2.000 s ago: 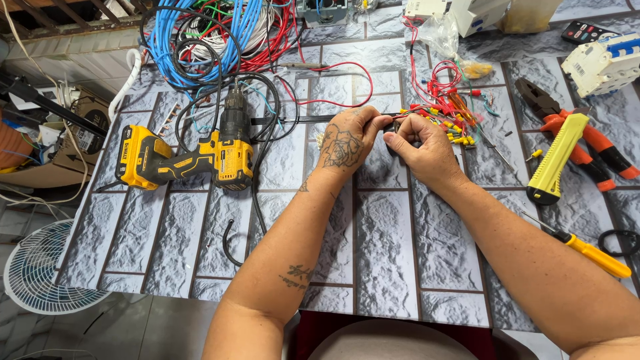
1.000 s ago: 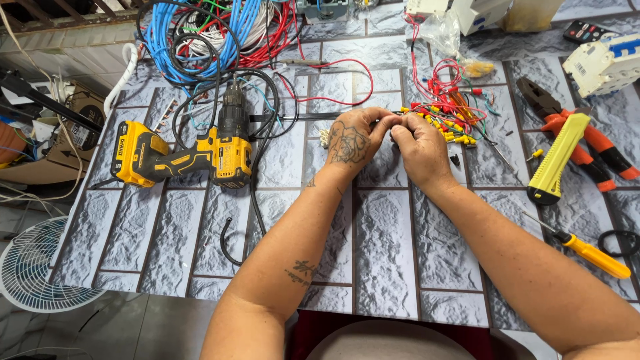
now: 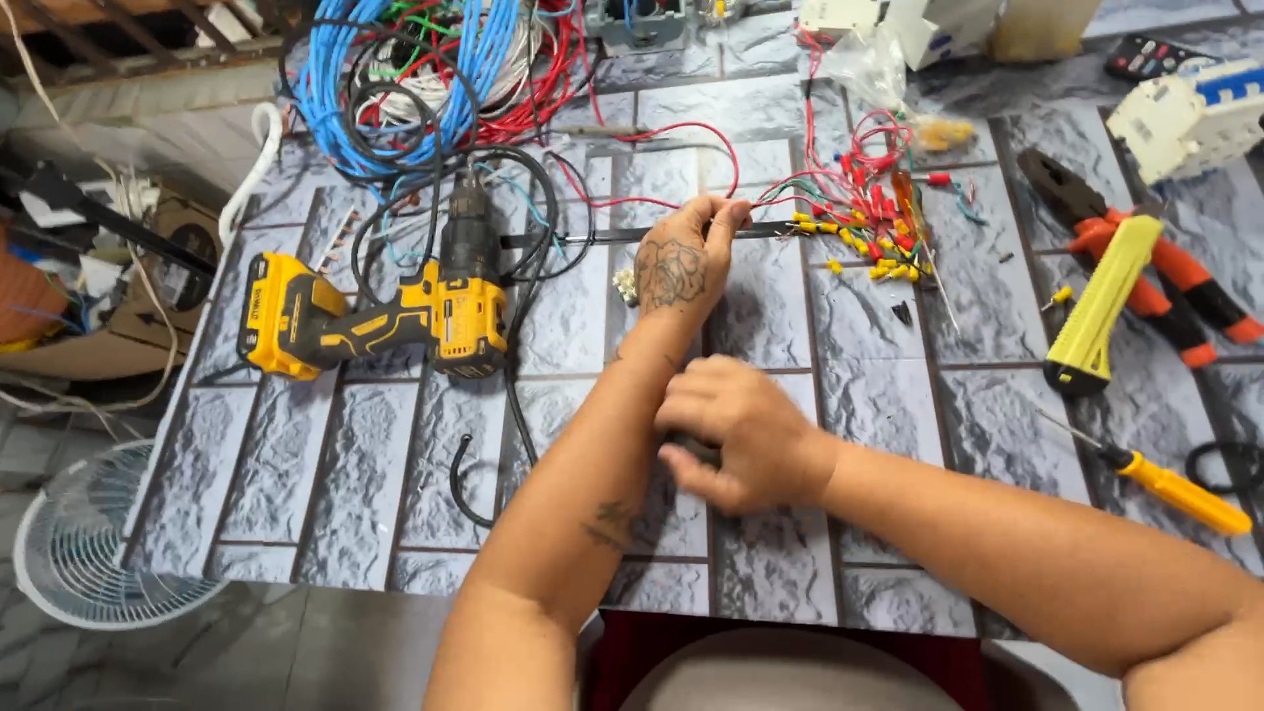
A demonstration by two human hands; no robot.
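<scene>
My left hand (image 3: 691,259), with thumb and forefinger pinched together, holds a thin red wire (image 3: 775,199) near the middle of the table. My right hand (image 3: 736,430) is curled beside my left forearm, around a dark object (image 3: 693,446) that is mostly hidden. Right of my left hand lies a pile of yellow and red crimp terminals (image 3: 884,247) with red and green wires. A thin black strip (image 3: 770,229) passes behind my left fingers. Small pale pieces (image 3: 626,286) lie by my left wrist.
A yellow and black cordless drill (image 3: 385,316) lies at left, below coiled blue cable (image 3: 331,89). At right are pliers with orange and black handles (image 3: 1150,262), a yellow utility knife (image 3: 1106,301), a yellow-handled screwdriver (image 3: 1175,489) and white circuit breakers (image 3: 1165,118).
My right hand has moved away from the left fingertips, down toward my body beside the left forearm. My left hand stays near the same place.
</scene>
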